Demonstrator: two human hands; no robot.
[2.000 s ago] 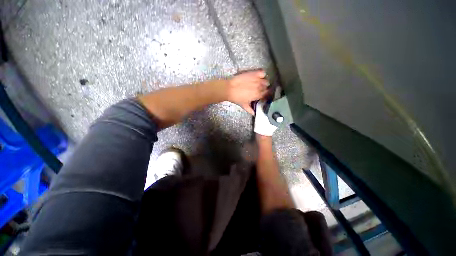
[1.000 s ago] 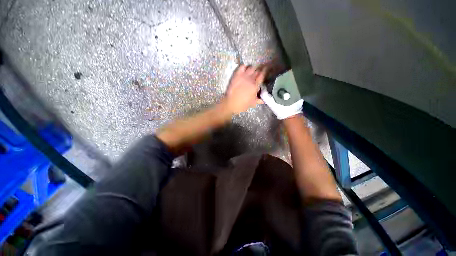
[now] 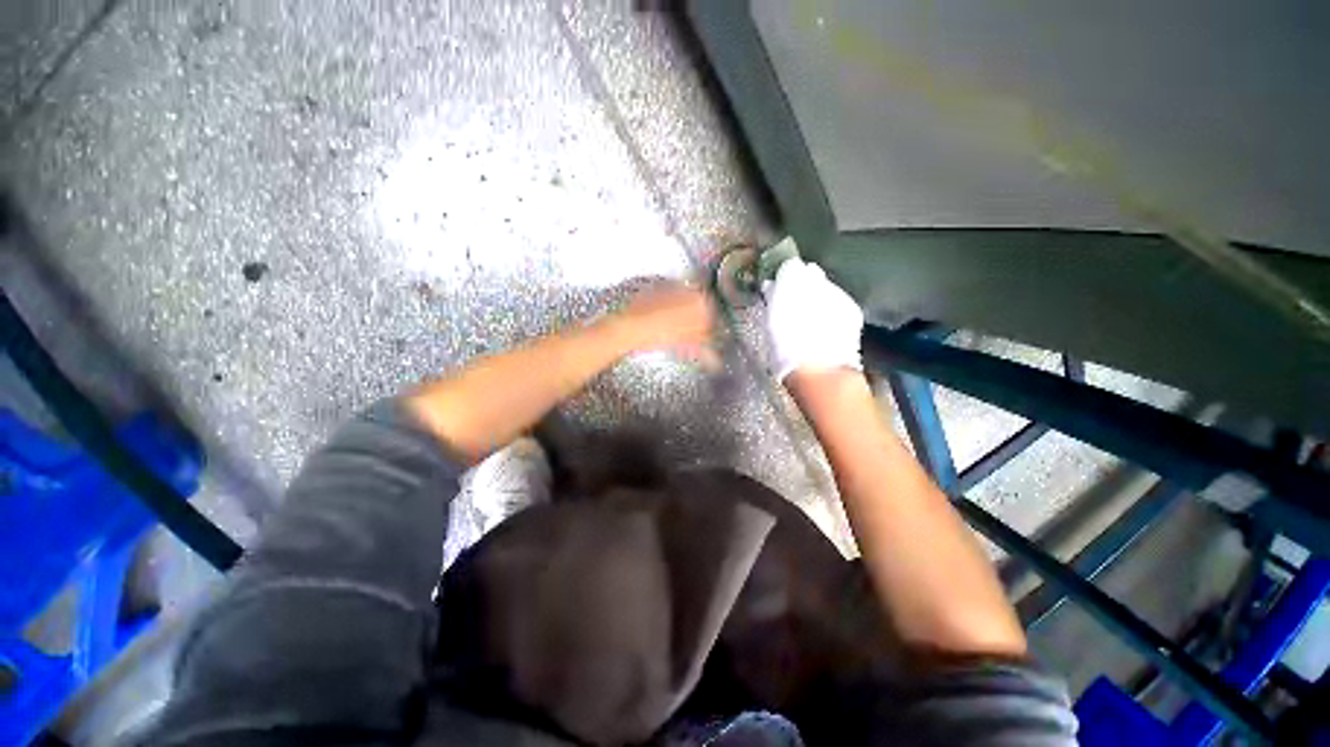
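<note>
The green machine cabinet (image 3: 1006,277) with a pale side panel stands at the right. A small round metal foot (image 3: 741,275) shows at its near corner, close to the floor. My right hand (image 3: 814,318), in a white glove, is at that corner beside the round foot, its fingers partly hidden. My left hand (image 3: 678,324) is bare and blurred, just left of the foot and low over the floor. I cannot tell if either hand grips anything.
The grey speckled floor (image 3: 292,219) lies ahead and to the left. A blue plastic stool (image 3: 88,540) is at the left edge behind a dark bar (image 3: 131,453). Dark green frame bars (image 3: 1050,569) are at the lower right. My shoe (image 3: 511,482) is below my left arm.
The cabinet corner and bracket have shifted left in view, and the round foot now shows. My gloved hand has moved from under the bracket to its near side. My left hand has moved back and lower.
</note>
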